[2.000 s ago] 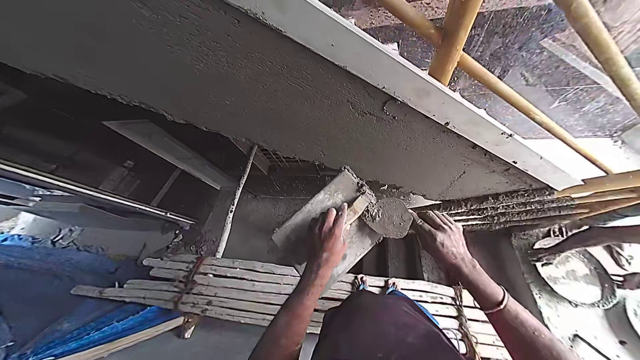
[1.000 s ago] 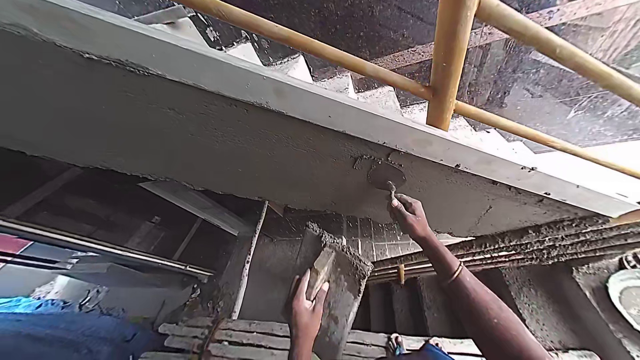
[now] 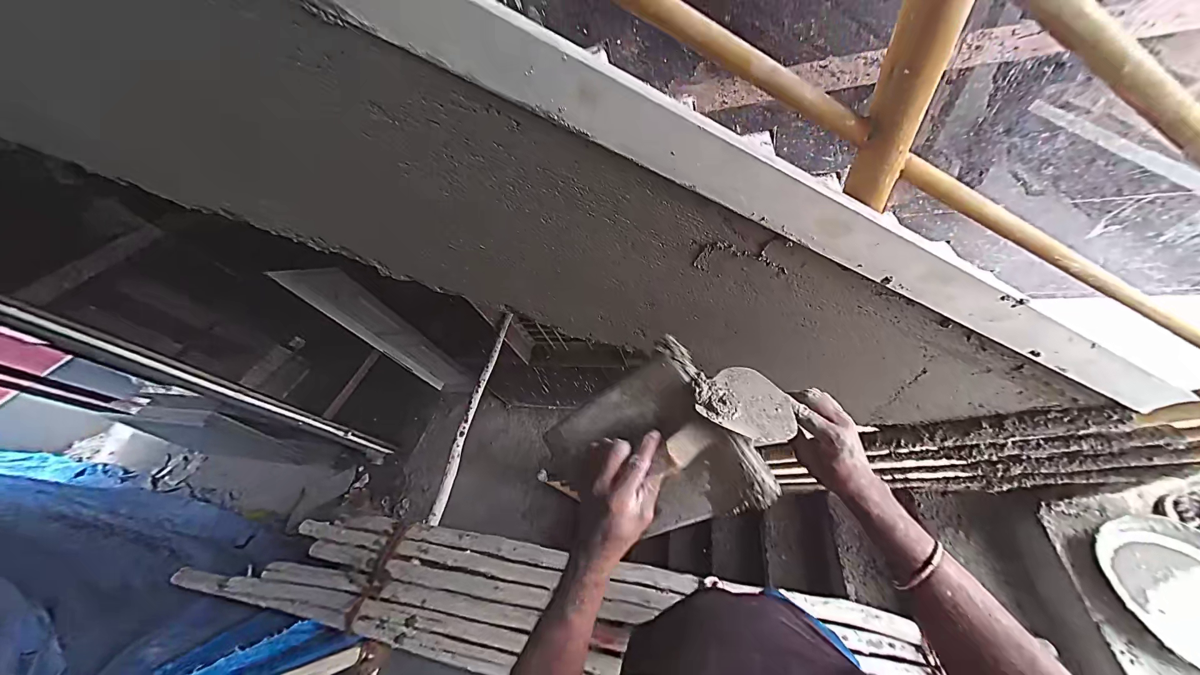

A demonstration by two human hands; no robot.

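Note:
My left hand (image 3: 622, 492) is closed around the wooden handle (image 3: 689, 444) of a flat plasterer's float (image 3: 619, 412), which has wet mortar along its edges. In my right hand (image 3: 830, 436) is a rounded trowel (image 3: 757, 405) with a lump of mortar on its blade, held over the right part of the float. Just beyond both tools rises the sloping side of a staircase, coated in grey mortar (image 3: 562, 225), with a rough patch and small ridges near its upper edge.
A pale edge strip (image 3: 656, 159) tops the mortared side, below a yellow railing post (image 3: 905, 103). Tied wooden poles (image 3: 487, 581) form a platform beneath me. A thin upright pole (image 3: 472, 417) stands at left. Steps (image 3: 741, 548) lie below, and a round basin (image 3: 1153, 572) sits at right.
My right hand and trowel have come down from the mortared side, where they were one second ago, to the float. The other person's hands at the right, seen two seconds ago, are out of view.

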